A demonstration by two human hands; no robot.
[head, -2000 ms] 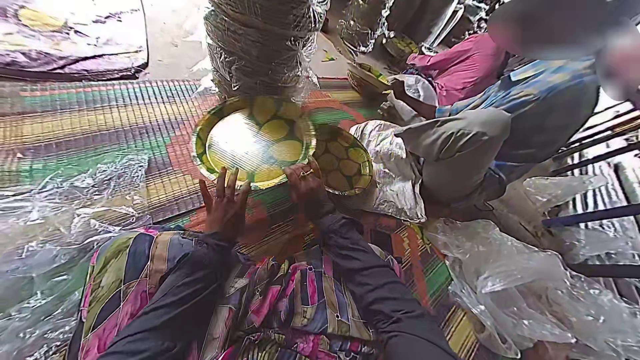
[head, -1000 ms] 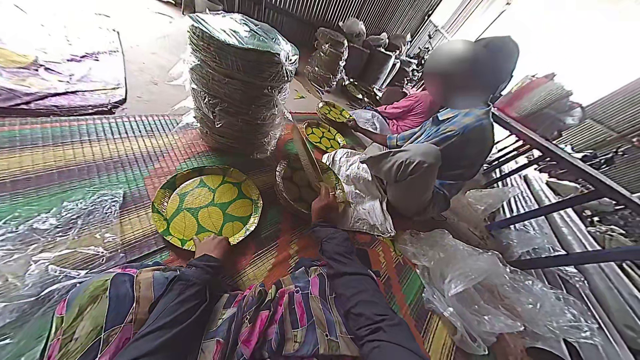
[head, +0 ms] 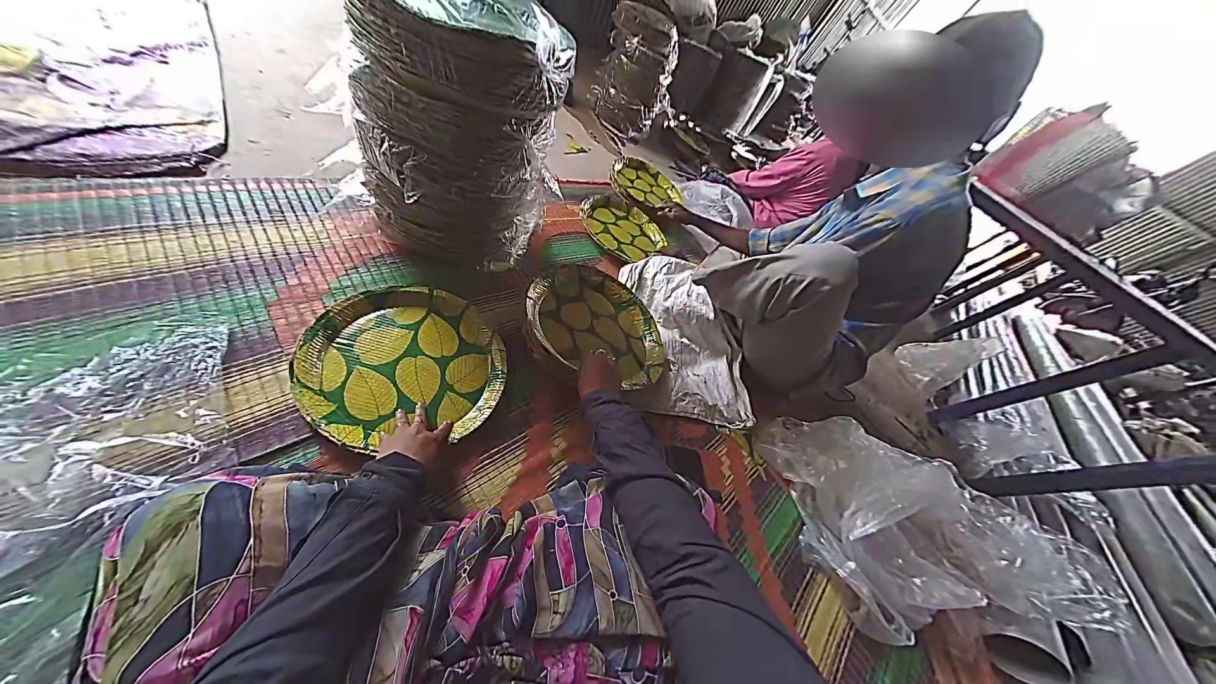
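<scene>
A round green plate with a yellow leaf print (head: pixel 399 366) lies on the woven mat in front of me. My left hand (head: pixel 415 437) rests on its near rim with the fingers spread. To its right sits a second leaf-print plate or stack of plates (head: pixel 584 318), darker in shade. My right hand (head: pixel 598 370) reaches onto the near part of it; the fingertips are hard to see, so whether they grip is unclear. Behind both stands a tall plastic-wrapped stack of plates (head: pixel 456 133).
At the right a seated person (head: pixel 883 218) touches a leaf-print plate (head: pixel 646 183) beside another (head: pixel 622 228). A white sack (head: pixel 689 332), crumpled clear plastic (head: pixel 912 513) and a metal frame (head: pixel 1073 256) are on the right. More plastic (head: pixel 123 408) lies left on the mat.
Two seconds ago both hands were at one plate; now each is at a separate plate. Since one second ago, the right hand has come down onto the right-hand plate. The view has tilted up.
</scene>
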